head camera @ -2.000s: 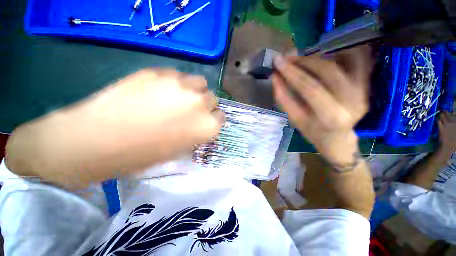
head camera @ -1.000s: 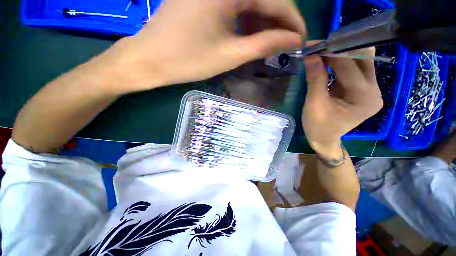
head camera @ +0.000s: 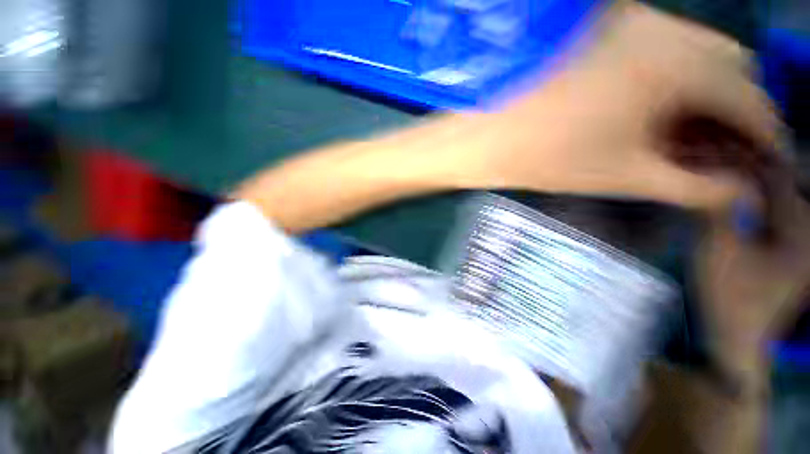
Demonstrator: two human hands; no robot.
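Note:
The frame is strongly blurred. My left hand (head camera: 675, 115) reaches across to the far right, its fingers curled and close to my right hand. My right hand (head camera: 755, 266) is at the right edge, partly cut off and smeared. What either hand holds cannot be made out; a small blue spot shows between them. The clear plastic box (head camera: 555, 284) of aligned stemmed pieces lies tilted at the bench edge by my lap, below my left forearm. The press is not recognisable.
A blue tray (head camera: 355, 66) with blurred pieces lies at the top, partly behind my left arm. Clear boxes (head camera: 31, 53) are at the far left. A red stool (head camera: 133, 195) is at the left below the bench. Brown cardboard (head camera: 671, 412) shows at lower right.
The view has swung left, so box, tray and hands appear farther right. The red stool and clear boxes have come into view. The press lever and right bins are no longer discernible.

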